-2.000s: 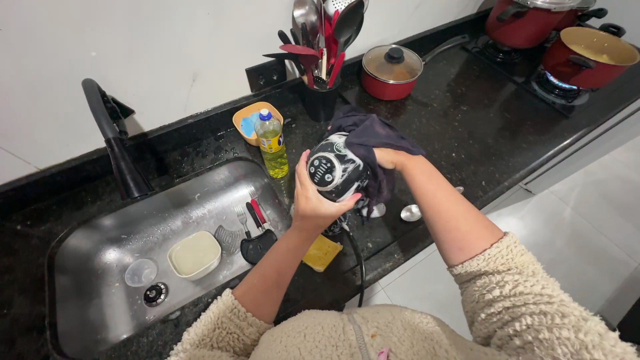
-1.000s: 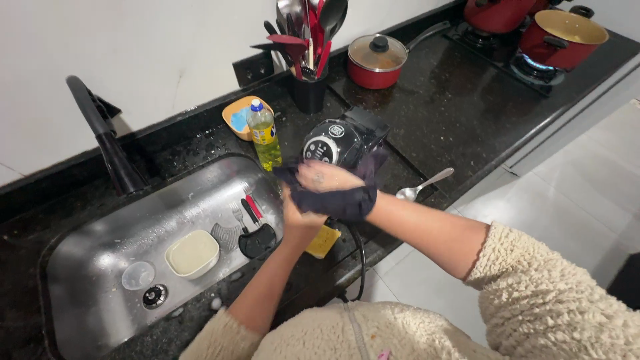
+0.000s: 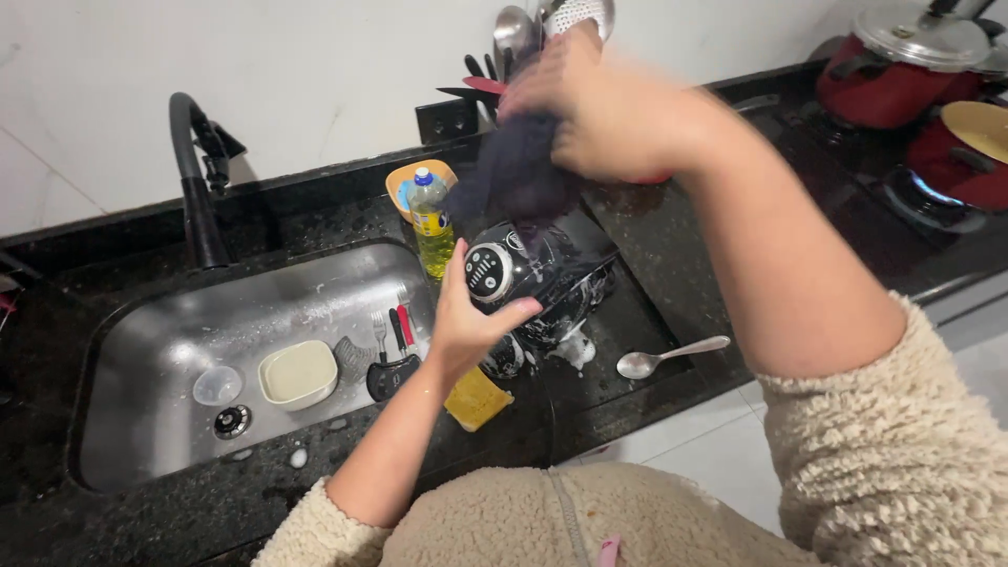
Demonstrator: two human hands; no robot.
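Note:
A dark cloth (image 3: 516, 169) hangs blurred from my right hand (image 3: 591, 110), which is raised over the counter in front of the utensil holder. Below it lies a black appliance base (image 3: 551, 268) with a round control panel and white foam on its sides, on the black stone counter. My left hand (image 3: 472, 315) rests against the panel end, thumb and fingers spread around it. A yellow sponge (image 3: 476, 399) lies just below my left wrist, and a metal spoon (image 3: 669, 357) is to the right of the foam.
On the left is a steel sink (image 3: 173, 323) holding a cream dish (image 3: 298, 376), a small clear cup (image 3: 218, 386) and cutlery, beneath a black faucet (image 3: 201, 189). A bottle of yellow-green liquid (image 3: 432, 228) stands behind my left hand. Red pots (image 3: 882, 87) stand on the stove; one burner is lit.
My right hand has risen from beside my left hand with the dark cloth. My left hand, under the cloth a second ago, is now on the appliance's panel end.

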